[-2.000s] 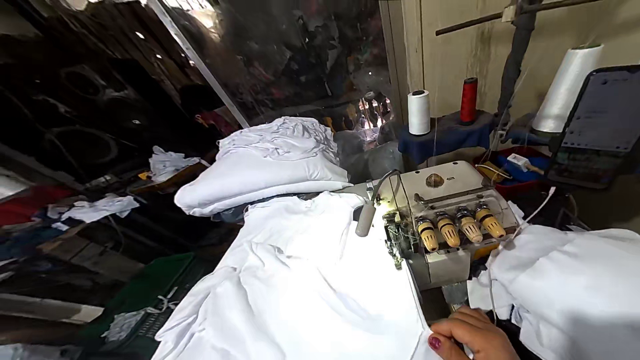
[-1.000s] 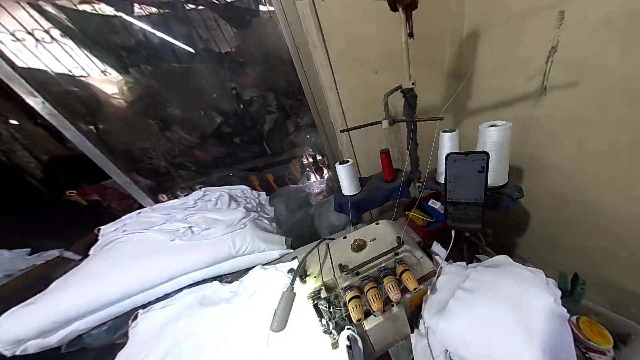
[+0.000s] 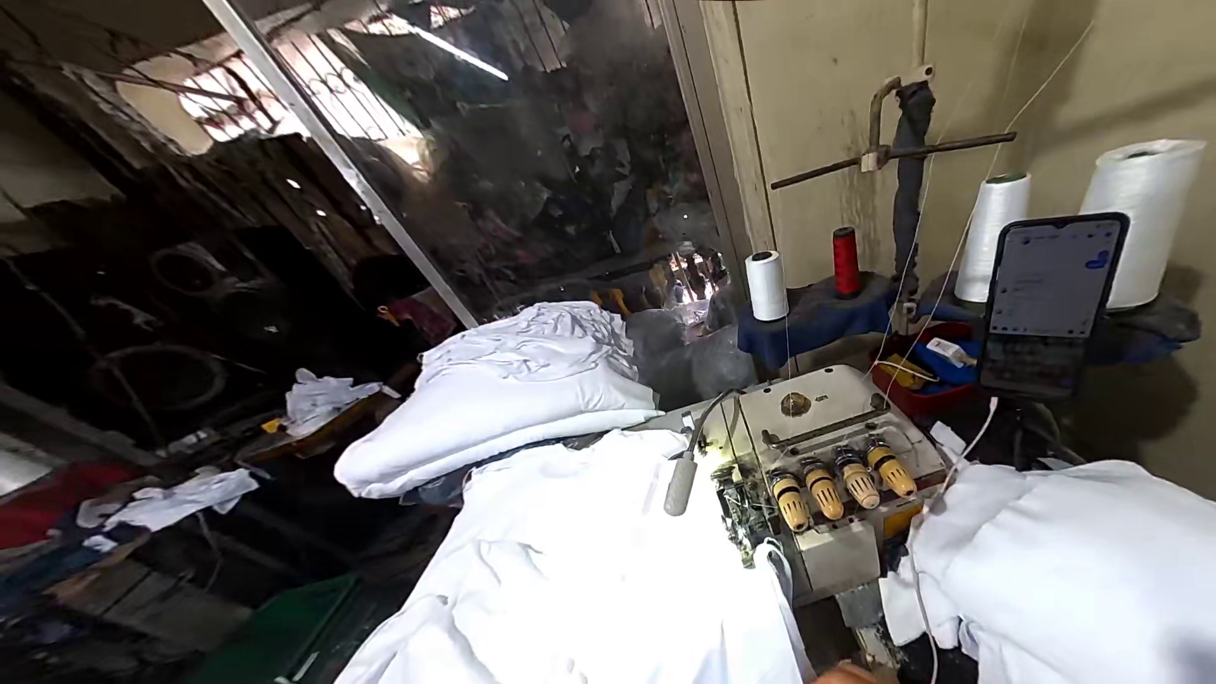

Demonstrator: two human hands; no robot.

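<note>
Only a small part of my right hand (image 3: 844, 674) shows at the bottom edge, beside the lower right edge of a white garment (image 3: 589, 560); whether it grips the cloth is hidden. My left hand is out of view. The garment lies spread on the table, its right side against the needle area of an overlock sewing machine (image 3: 836, 408). Several yellowish tension dials (image 3: 825, 489) line the machine's front. A small gooseneck lamp (image 3: 679, 484) shines on the cloth. Behind it is a pile of white garments (image 3: 513, 389).
More white fabric (image 3: 1073, 560) is heaped at the right, with a white cable over it. A phone (image 3: 1050, 304) stands above it. Thread cones (image 3: 993, 237), a red spool (image 3: 845, 261) and a thread stand (image 3: 893, 157) are behind the machine. A green crate (image 3: 275, 632) is low at left.
My right hand, seen at the garment's lower right edge two seconds ago, is now mostly below the view. The view swung right and up, then partly back.
</note>
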